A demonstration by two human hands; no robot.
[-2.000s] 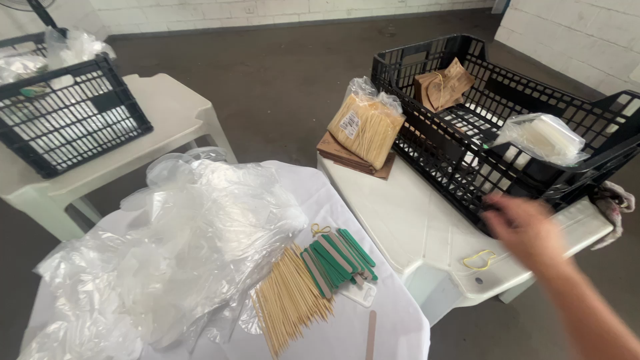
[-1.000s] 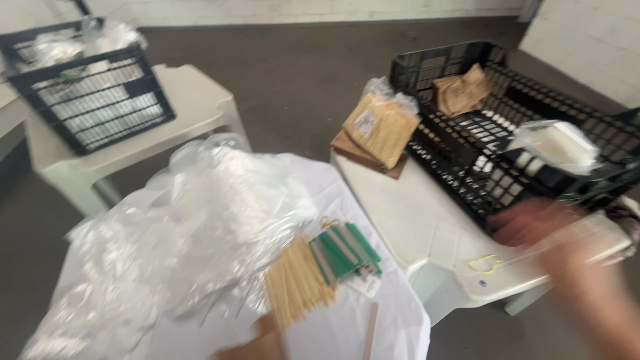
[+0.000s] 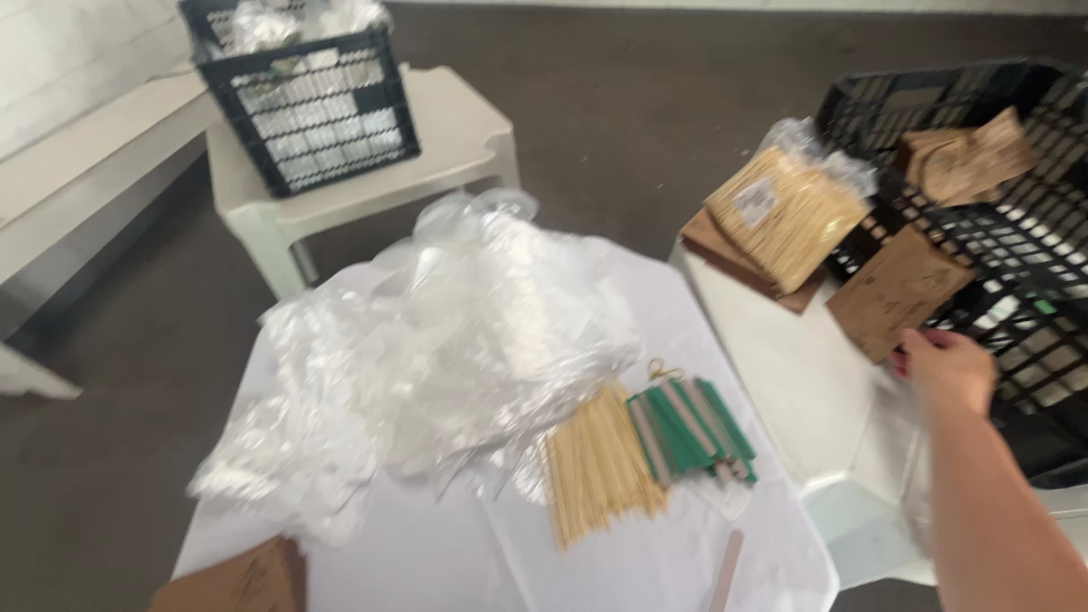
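My right hand (image 3: 948, 370) pinches the lower corner of a flat brown kraft paper piece (image 3: 897, 293) with printed marks, beside the black plastic crate (image 3: 884, 98). My left hand is out of view; another brown paper piece (image 3: 242, 582) shows at the lower left edge. A pile of clear plastic bags (image 3: 476, 331) covers much of the white-clothed round table (image 3: 425, 561). To its right lie wooden skewers (image 3: 599, 459) and green and greyish nail files (image 3: 693, 429). A single pale file (image 3: 727, 569) lies nearer. A plastic pack of wooden sticks (image 3: 786, 217) rests on brown paper (image 3: 739, 259).
The black crate stands on a white plastic table (image 3: 765, 365) at the right, with crumpled brown paper (image 3: 969, 161) inside. A dark crate of clear-wrapped items (image 3: 319, 127) stands on another white plastic table (image 3: 459, 127) behind. A pale bench (image 3: 93, 153) runs along the left wall.
My right hand now holds a brown paper piece near the crate's side. Brown paper has appeared at the lower left. The view has swung so the scene sits further right.
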